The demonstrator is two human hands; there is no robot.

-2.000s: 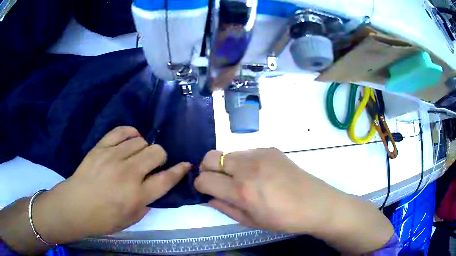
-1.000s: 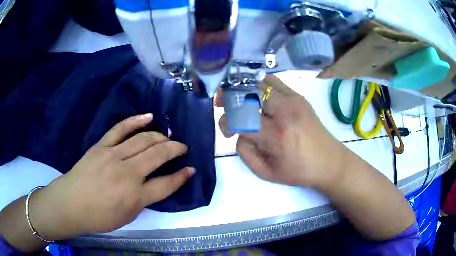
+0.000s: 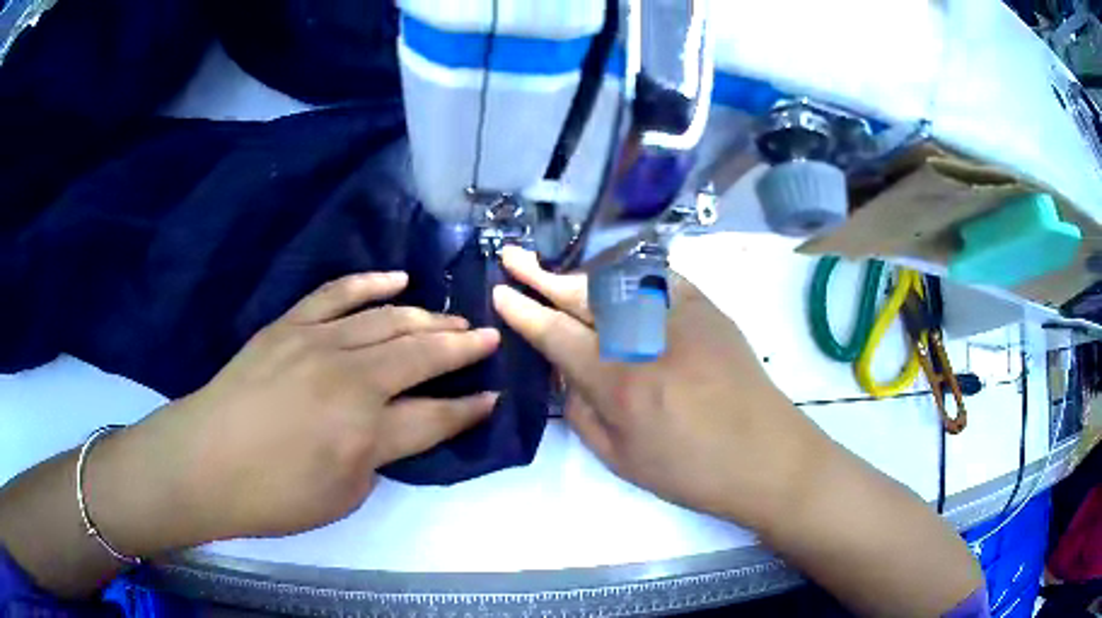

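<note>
The dark navy cloth (image 3: pixel 290 205) lies across the left of the machine bed, its edge running under the presser foot (image 3: pixel 499 229). My left hand (image 3: pixel 326 404) lies flat on the cloth with its fingers apart, the tips left of the folded edge. My right hand (image 3: pixel 677 398) reaches behind the grey-blue cylinder (image 3: pixel 631 316); its fingertips rest on the cloth edge just in front of the foot. The cylinder hides part of this hand. Whether the right fingers pinch the cloth cannot be told.
The white machine head (image 3: pixel 520 121) stands above the cloth. Green and yellow handled snips (image 3: pixel 888 350) and an orange-handled tool (image 3: pixel 946 392) lie at the right. A mint-green piece (image 3: pixel 1015 239) sits on brown card (image 3: pixel 900 223). A ruler tape (image 3: pixel 483 592) follows the front edge.
My right hand has moved from the cloth's near corner, past the cylinder, onto the edge by the foot. My left hand has flattened on the cloth. The camera view has shifted slightly.
</note>
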